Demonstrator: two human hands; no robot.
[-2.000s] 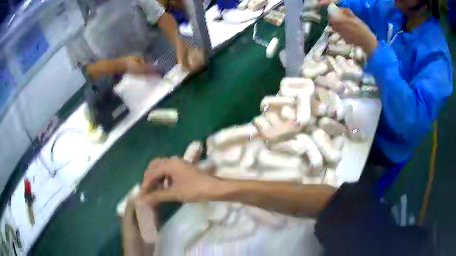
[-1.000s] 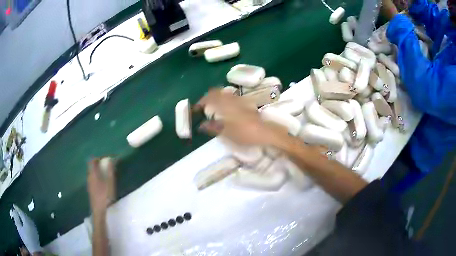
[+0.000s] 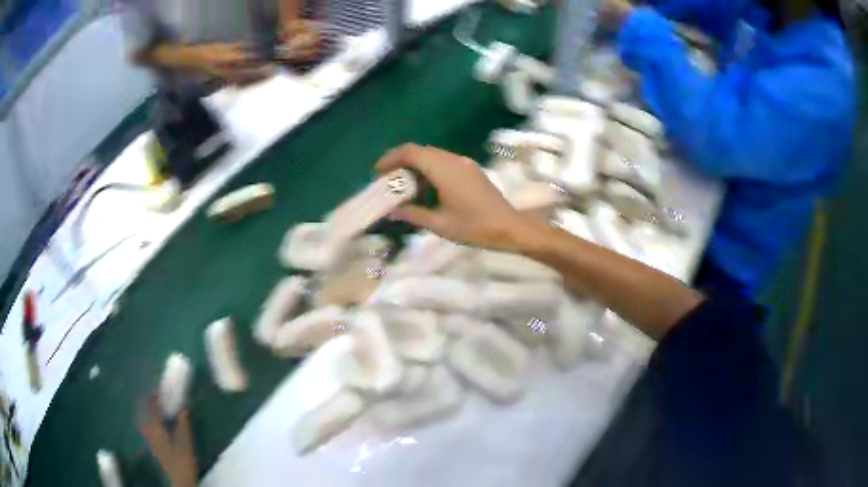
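My right hand (image 3: 462, 195) is over the near side of the belt, thumb and fingers around the end of a cream-white plastic housing (image 3: 366, 209). A round patterned spot shows at that end. My left hand (image 3: 171, 442), small and blurred at the lower left, has its fingers at the lower end of another white housing (image 3: 175, 382) and seems to grip it. Below and right of my right hand, a heap of housings (image 3: 490, 357) lies on the white tabletop (image 3: 504, 442) and reaches over the belt edge.
The green belt (image 3: 314, 157) curves across, with loose housings (image 3: 225, 355) on it and one (image 3: 242, 202) near its far edge. A person in a blue smock (image 3: 733, 105) is at the right. Another person's arms (image 3: 214, 59) are at the far bench, by a black device (image 3: 190, 138).
The view has shifted. My right hand now holds a housing up by its end. More housings lie at the belt's near edge. My left hand is lower in view. The black dots no longer show.
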